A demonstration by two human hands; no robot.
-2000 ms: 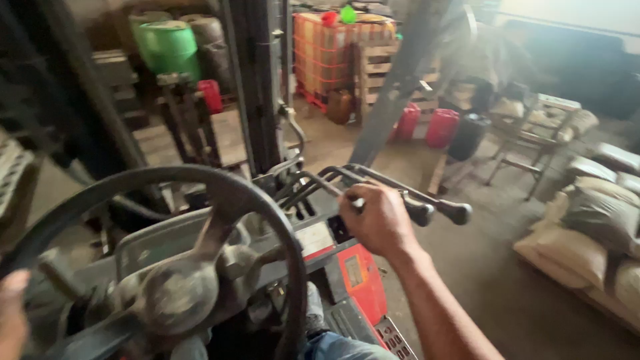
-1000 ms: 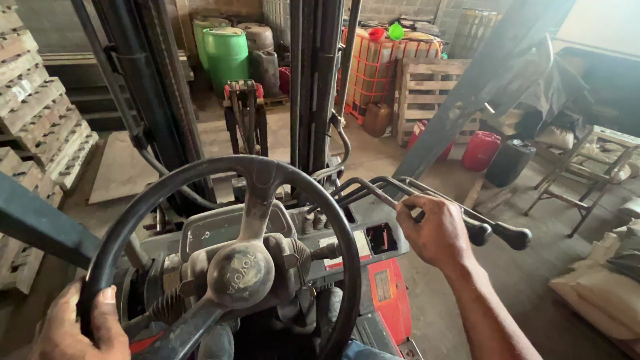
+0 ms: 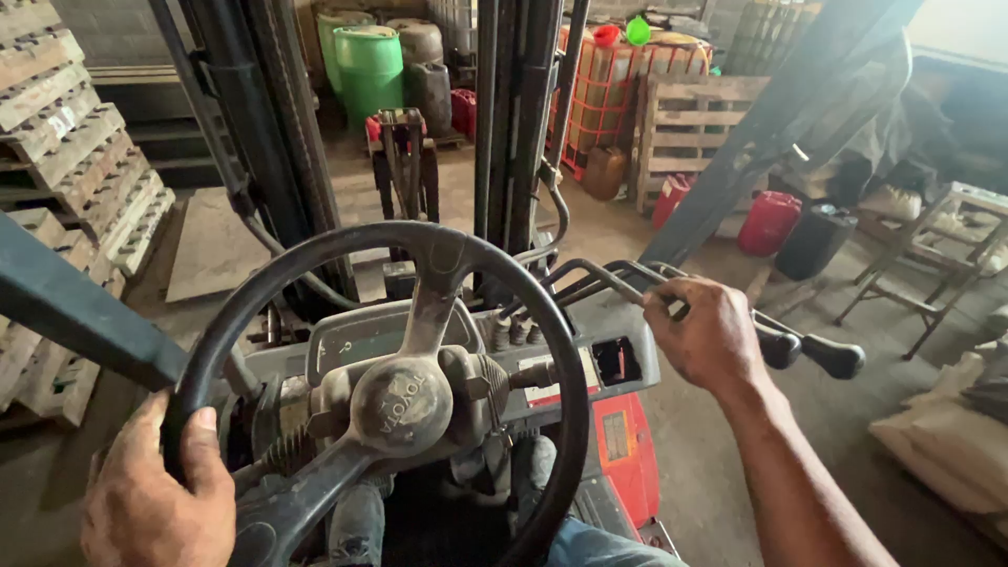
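My left hand (image 3: 161,480) grips the left rim of the black steering wheel (image 3: 568,378) of a Toyota forklift, thumb on the inner side. Right of the wheel, my right hand (image 3: 697,327) is closed around the end of a hydraulic control lever (image 3: 602,276), whose knob is hidden in the fingers. Two more levers pass beyond that hand and end in black knobs (image 3: 833,357). The dashboard (image 3: 394,327) lies behind the wheel, and the forklift mast (image 3: 516,150) stands upright in front. My legs, in jeans, show below the wheel.
Stacked wooden pallets (image 3: 75,150) rise at the left. Ahead stand a green drum (image 3: 368,75), a hand pallet truck (image 3: 403,157), a caged tank (image 3: 602,98) and a leaning pallet (image 3: 693,126). Jerrycans (image 3: 770,223), a step stool (image 3: 933,260) and filled sacks (image 3: 949,441) are at the right.
The view has swung left since two seconds ago, bringing the stacked pallets in. My left hand, only partly visible at first, now shows fully on the wheel. My right hand stays at the levers.
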